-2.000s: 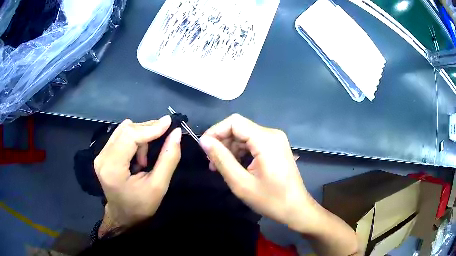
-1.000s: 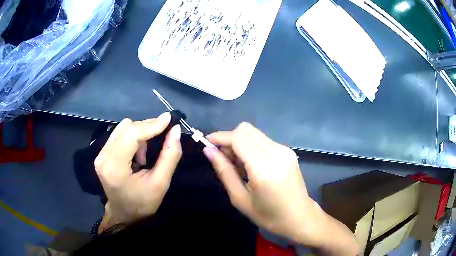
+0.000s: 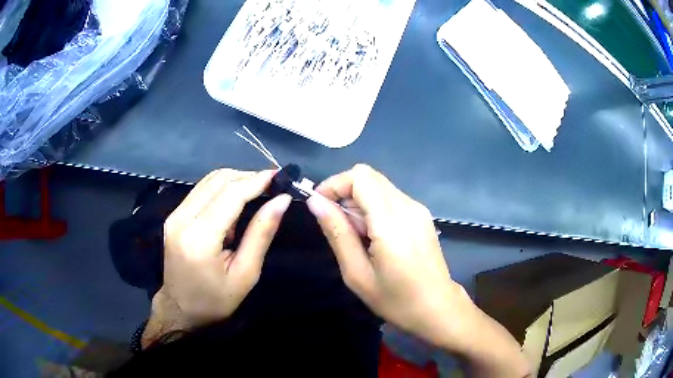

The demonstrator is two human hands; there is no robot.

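My left hand [image 3: 218,240] pinches a small black housing [image 3: 287,176] between thumb and forefinger, just above the bench's front edge. Thin pale leads [image 3: 258,145] stick out of the housing toward the upper left and spread apart a little. A white block [image 3: 304,186] of the leaded component sits against the housing's right side. My right hand [image 3: 387,247] pinches the component just right of that block, and a thin pale end shows by its fingers. The fingertips hide part of the component.
A whitish tray [image 3: 343,134] of jumbled leaded parts stands beyond the hands. A second tray with white strips [image 3: 509,70] is to its right. A crumpled clear bag [image 3: 81,96] lies at left, a green belt [image 3: 601,22] at upper right. Cardboard boxes [image 3: 583,295] stand below the bench.
The component has slid up-left, its white block now against the housing. The leads stick out beyond the housing and have spread. My left hand has moved slightly right.
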